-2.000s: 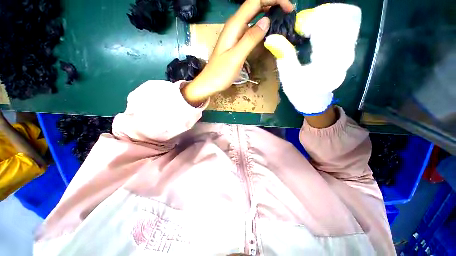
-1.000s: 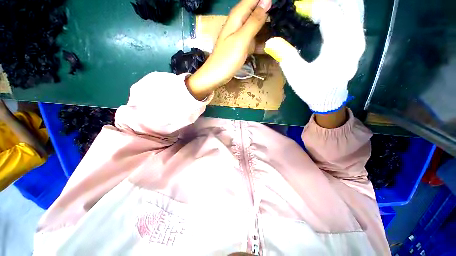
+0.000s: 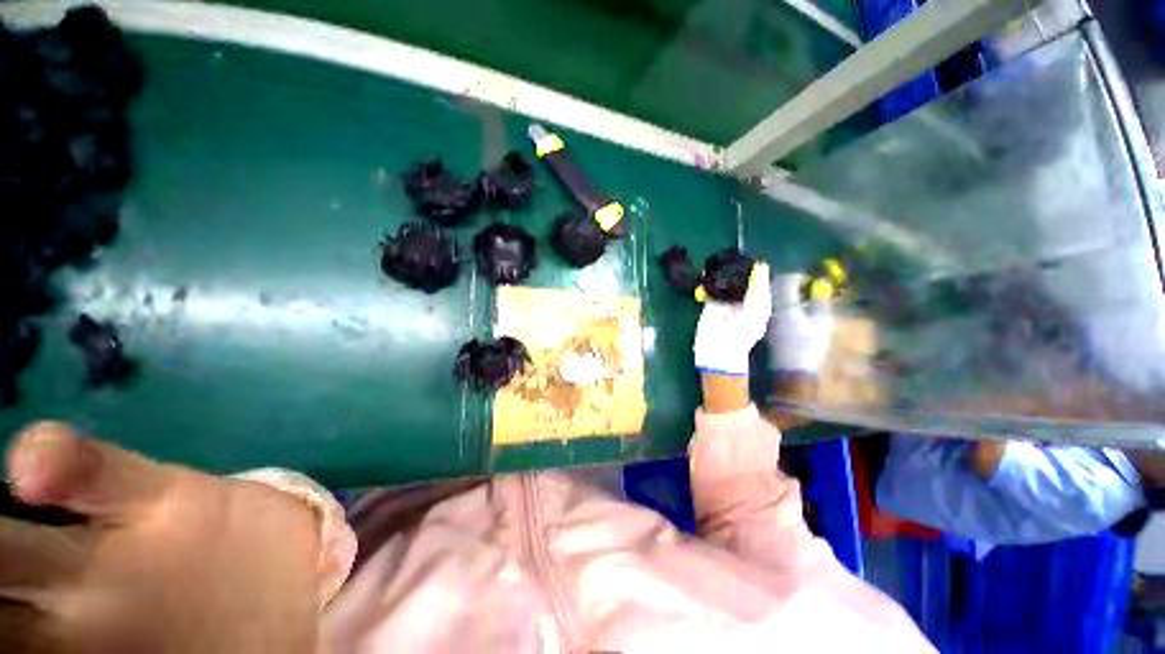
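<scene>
My right hand (image 3: 735,326), in the white glove with yellow fingertips, holds a round black moulded part (image 3: 728,275) over the right of the green bench. My left hand (image 3: 160,549), bare, is large and blurred at the lower left, cut off by the edge, with fingers apart and nothing seen in it. The snap-off knife (image 3: 575,179), black with yellow ends, lies at the back of several black parts (image 3: 505,253). One black part (image 3: 492,364) sits on the left edge of the cardboard mat (image 3: 537,415). A small whitish dish (image 3: 581,368) is on the mat.
A large heap of black parts (image 3: 58,179) covers the bench's left. A loose black piece (image 3: 102,351) lies beside it. A framed clear divider (image 3: 971,243) stands at right, reflecting a glove. Beyond it, a person's blue sleeve (image 3: 1048,492) shows. A pale rail (image 3: 396,61) runs behind.
The view has shifted and shows more of the bench, including the knife. My left hand has left the part and moved to the lower left. My gloved right hand now holds a part farther right.
</scene>
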